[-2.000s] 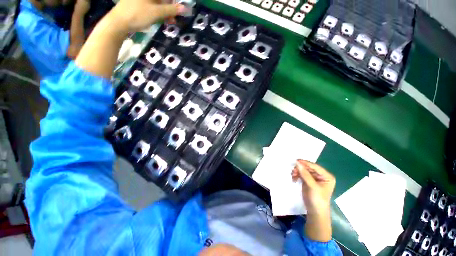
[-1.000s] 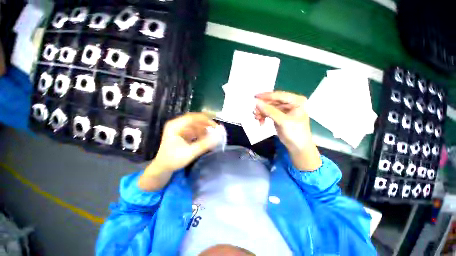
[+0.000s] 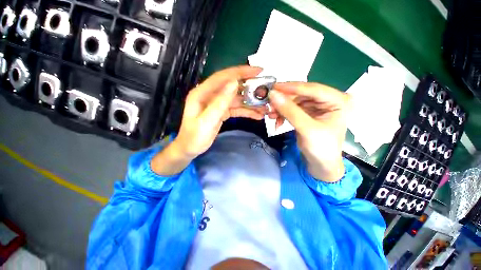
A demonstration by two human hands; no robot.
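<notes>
A silver camera module [image 3: 258, 90] with a round dark centre is held up between my two hands, above the bench edge. My left hand [image 3: 213, 108] grips its left side between thumb and fingers. My right hand [image 3: 311, 113] has its fingertips at the module's right side; whether they pinch a small piece is too small to tell. White sheets [image 3: 291, 46] lie on the green mat behind my hands, partly hidden by them.
A thick black tray stack [image 3: 182, 68] with silver modules stands at the left. Another pile of white sheets [image 3: 377, 108] lies to the right. Beyond it are a black module tray [image 3: 419, 150] and crinkled clear plastic [image 3: 468, 187]. A dark stack [image 3: 467, 42] is at the upper right.
My left hand has come from the left tray stack to my front and now holds a module up. My right hand has moved from over the sheets to meet it. The view has shifted.
</notes>
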